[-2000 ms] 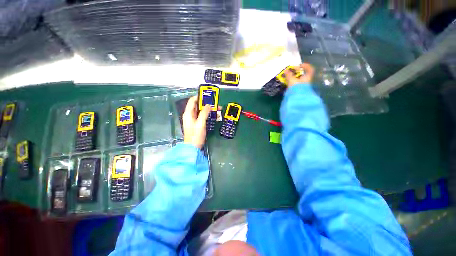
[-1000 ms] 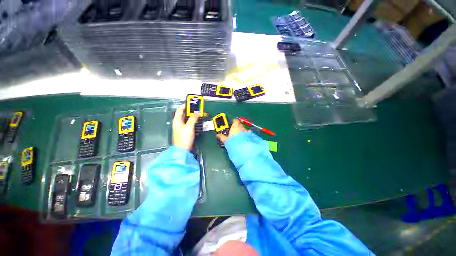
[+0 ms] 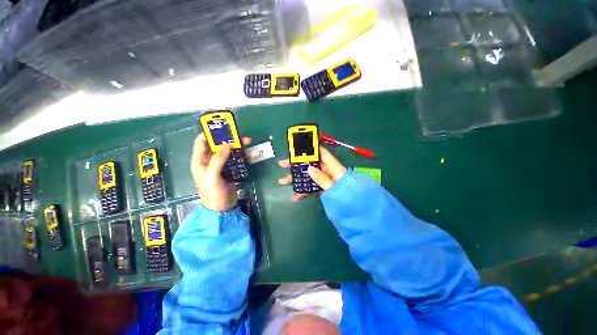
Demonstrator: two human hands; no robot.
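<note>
My left hand [image 3: 213,171] holds a yellow and black phone [image 3: 222,134] upright, its screen lit blue with pale text and my thumb on the upper keypad. My right hand [image 3: 321,175] holds a second phone [image 3: 303,144] beside it, screen dark, thumb on its keypad. A small white tag [image 3: 261,152] shows between the two phones, next to my left hand. The blister tray [image 3: 190,208] lies at left with several phones in its pockets, some with lit screens and two dark ones with no yellow. My left hand and sleeve cover part of the tray.
Two phones [image 3: 271,85] [image 3: 332,78] lie sideways on the white strip, near a pale-yellow piece [image 3: 334,34]. A red pen [image 3: 347,145] and green sticker [image 3: 368,175] are right of my right hand. Stacked trays [image 3: 150,46] stand behind; an empty tray [image 3: 484,108] lies right.
My right hand set a phone on the white strip, then took up the phone lying on the mat. It now holds that phone upright. My left hand still holds its phone, now farther left.
</note>
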